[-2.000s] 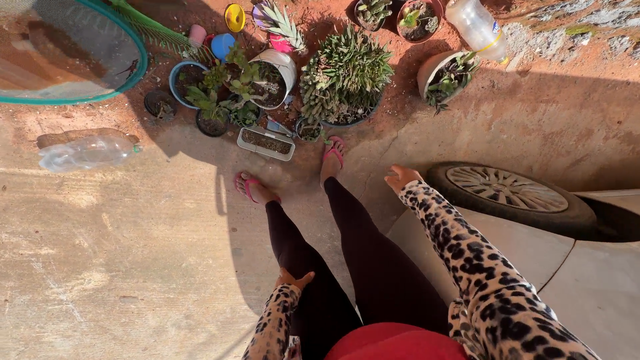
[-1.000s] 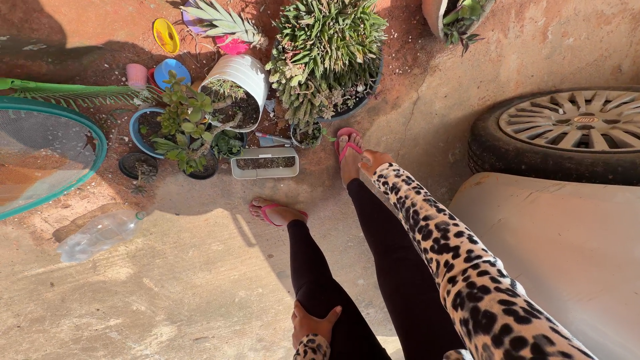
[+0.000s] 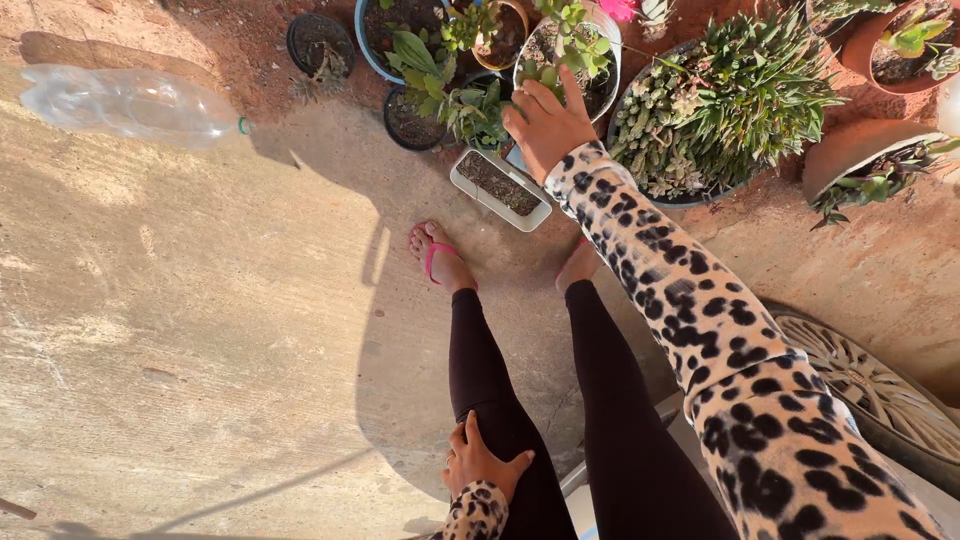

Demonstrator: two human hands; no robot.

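My right hand (image 3: 549,124) reaches out over the potted plants, its fingers on or just above the green leaves of a succulent (image 3: 583,52) at a white pot (image 3: 611,30). Whether the fingers grip a leaf cannot be told. Below the hand, a white rectangular planter (image 3: 459,178) with dark soil lies on the concrete. To its left stand a small black pot (image 3: 390,124) and a blue-rimmed pot (image 3: 361,37) with leafy plants. My left hand (image 3: 480,459) rests on my left leg near the knee, fingers spread, with a ring on one finger.
A clear plastic bottle (image 3: 135,105) with a green cap lies at the upper left. A small black pot (image 3: 321,49) stands near it. Right of my hand are a large bushy succulent (image 3: 742,97) and a tipped terracotta pot (image 3: 847,154). A car wheel (image 3: 862,375) is at the right.
My right hand has moved from beside my foot to the plants at the white pot. My left hand stays on my leg. The view has shifted.
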